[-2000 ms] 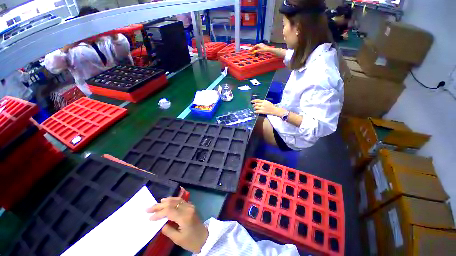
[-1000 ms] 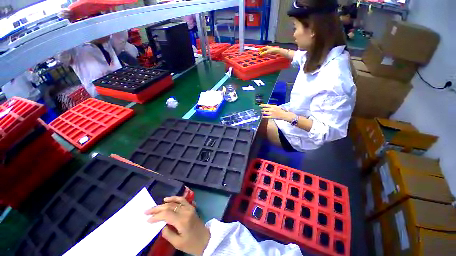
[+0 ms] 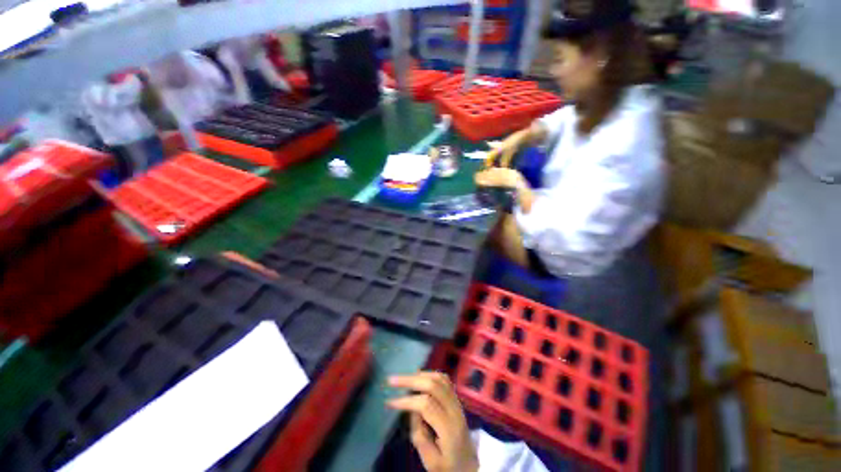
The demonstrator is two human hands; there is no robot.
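Observation:
My right hand [image 3: 433, 415] is at the bottom centre, blurred, fingers apart and pointing left, holding nothing. It is right of the white paper sheet [image 3: 198, 406] and not touching it. The sheet lies on a black foam tray [image 3: 138, 336], which rests on a red stack. A second black foam tray [image 3: 369, 263] lies beyond the hand. A red foam tray [image 3: 553, 378] with dark units in its pockets is right of the hand. My left hand is not in view.
A blue bin [image 3: 406, 180] with white material stands on the green bench [image 3: 304, 180]. A person in white [image 3: 599, 184] sits beyond the red tray. More red trays [image 3: 189, 194] are at the left. Cardboard boxes [image 3: 775, 341] stand at the right. A grey shelf rail [image 3: 230, 37] crosses the top.
My right hand has let go of the paper sheet and moved right, towards the red tray. The seated person's hands have come together. The view has shifted and blurred.

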